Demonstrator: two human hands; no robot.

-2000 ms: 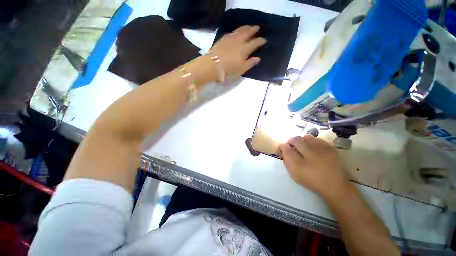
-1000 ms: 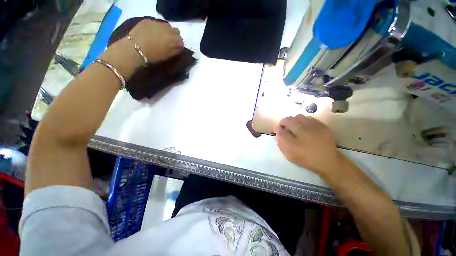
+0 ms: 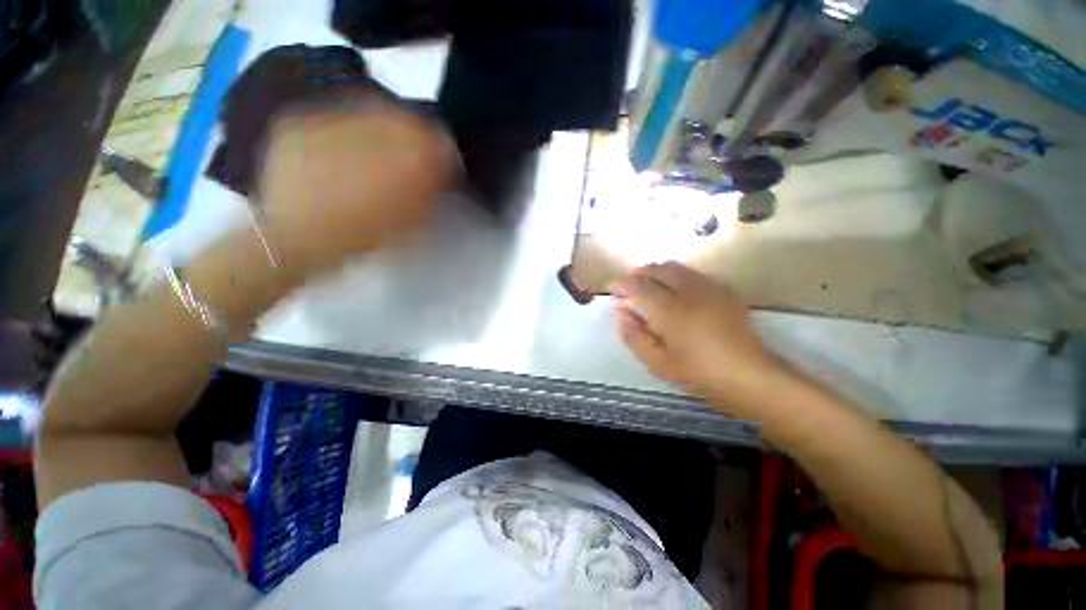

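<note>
My left hand is motion-blurred over the left of the table. A blurred dark fabric piece extends from its fingers to the right. The brownish-black pile of cut pieces lies behind and left of this hand, partly covered by it. Flat black pieces lie at the back, left of the machine. My right hand rests at the front edge of the machine bed with fingers curled, no cloth visible in it. Glare hides detail at the needle; no cloth shows there.
The cream and blue sewing machine stands at the right, with a blue guard at the top. Blue tape runs along the table's left. A measuring tape lines the front edge. A blue basket is below.
My left hand has gone from the black pieces to the brownish pile, then moved slightly right with a dark piece. The view has shifted; my right hand stays by the bed edge.
</note>
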